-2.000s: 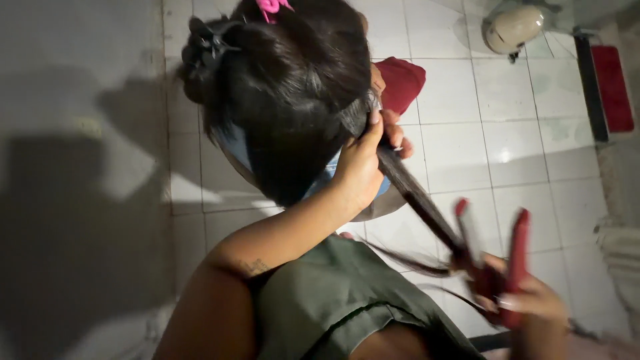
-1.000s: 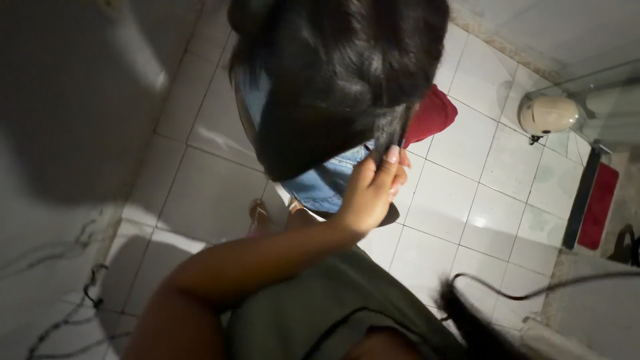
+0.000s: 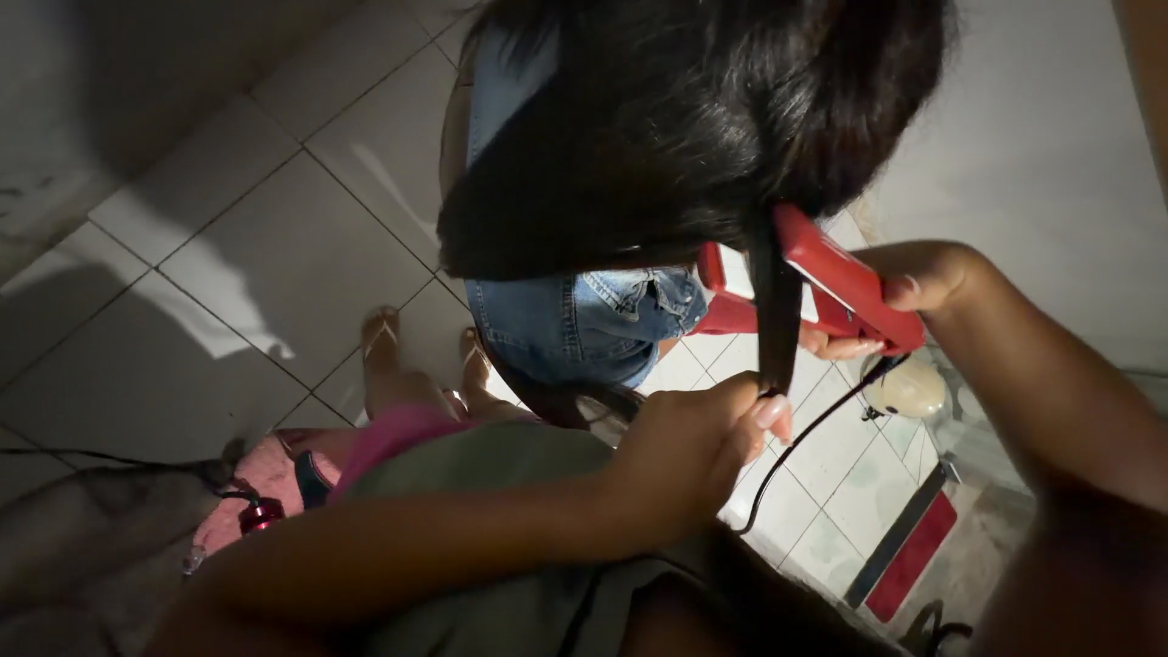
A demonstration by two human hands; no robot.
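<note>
Long dark hair (image 3: 657, 137) hangs from a person's head at the top of the view. My left hand (image 3: 707, 447) pinches the lower end of a narrow lock of hair (image 3: 777, 301), pulling it taut. On the right, my right hand (image 3: 912, 283) holds a red hair straightener (image 3: 844, 278) by its handles. Its two arms stand apart, one on each side of the lock near the hair mass. A black cord runs down from the straightener's rear end. The person wears a denim garment (image 3: 538, 333).
White floor tiles (image 3: 274, 237) surround the person. At lower left a pink cloth (image 3: 242, 493) carries a small red object (image 3: 262, 516) and a cord. A cream rounded object (image 3: 905, 388) and a red and dark mat (image 3: 912, 557) lie at the right.
The right hand and straightener, out of view one second ago, are at the hair lock now. My left hand has moved down the lock. The view has shifted. The pink hair clip seen earlier is out of view.
</note>
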